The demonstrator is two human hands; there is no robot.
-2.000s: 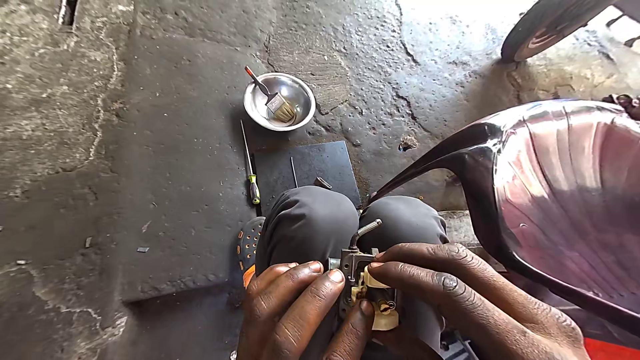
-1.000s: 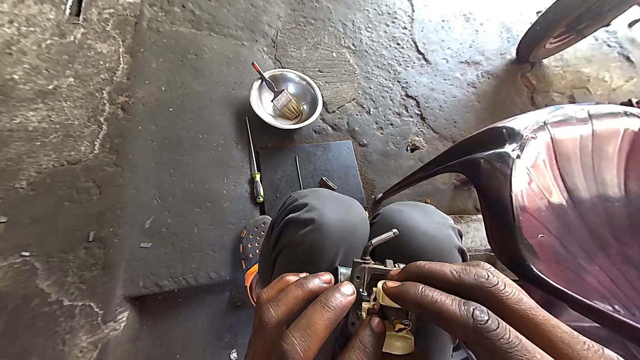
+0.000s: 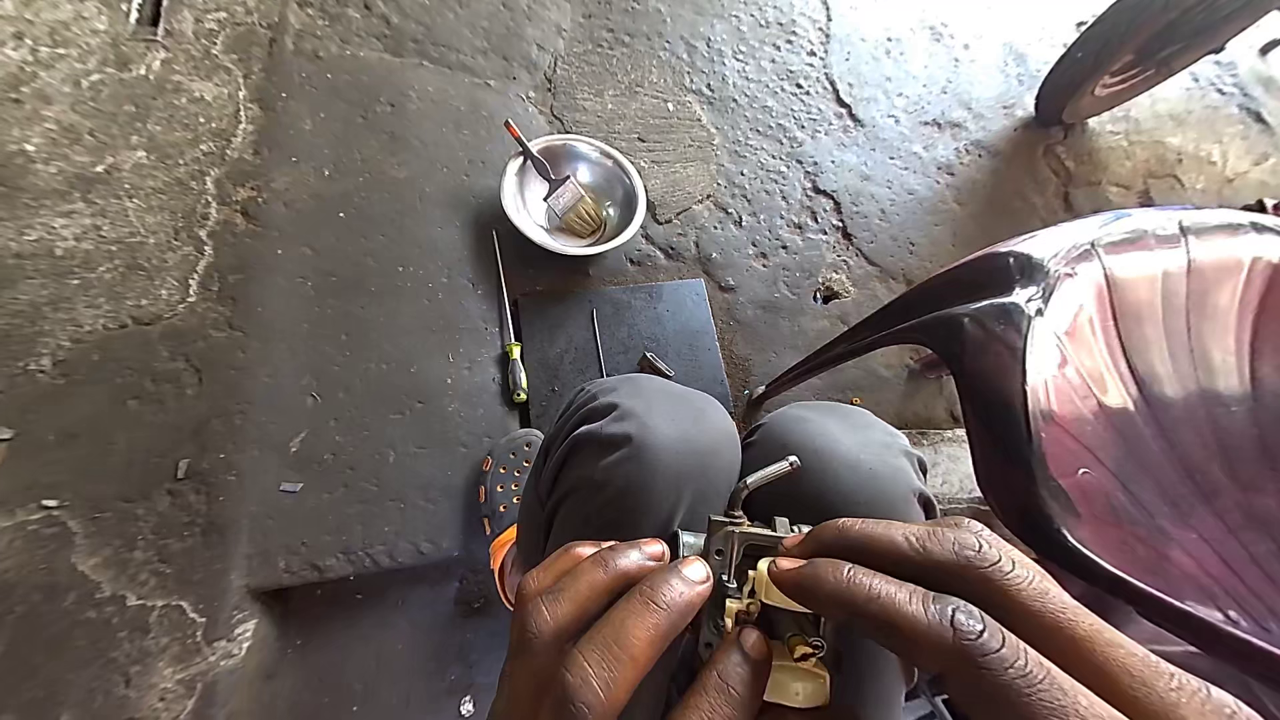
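A small metal carburetor (image 3: 740,555) with a bent metal tube on top is held over the lap, just below the knees in view. Cream plastic float parts (image 3: 797,685) show on its near side. My left hand (image 3: 615,625) grips its left side, with the thumb at the lower middle by a small brass-coloured piece. My right hand (image 3: 950,610) holds the right side, its fingertips at the upper edge and on the upper cream part. The right thumb is hidden.
Beyond the knees, a metal bowl (image 3: 515,205) holds a paintbrush (image 3: 565,195). A screwdriver (image 3: 516,370) lies left of a dark flat plate (image 3: 660,310) bearing a thin rod (image 3: 598,340) and a small part (image 3: 656,364). A glossy plastic chair (image 3: 1000,400) stands right, a wheel (image 3: 1130,60) beyond.
Both hands stay on the carburetor throughout. Little else has plainly changed apart from a slight shift of the view.
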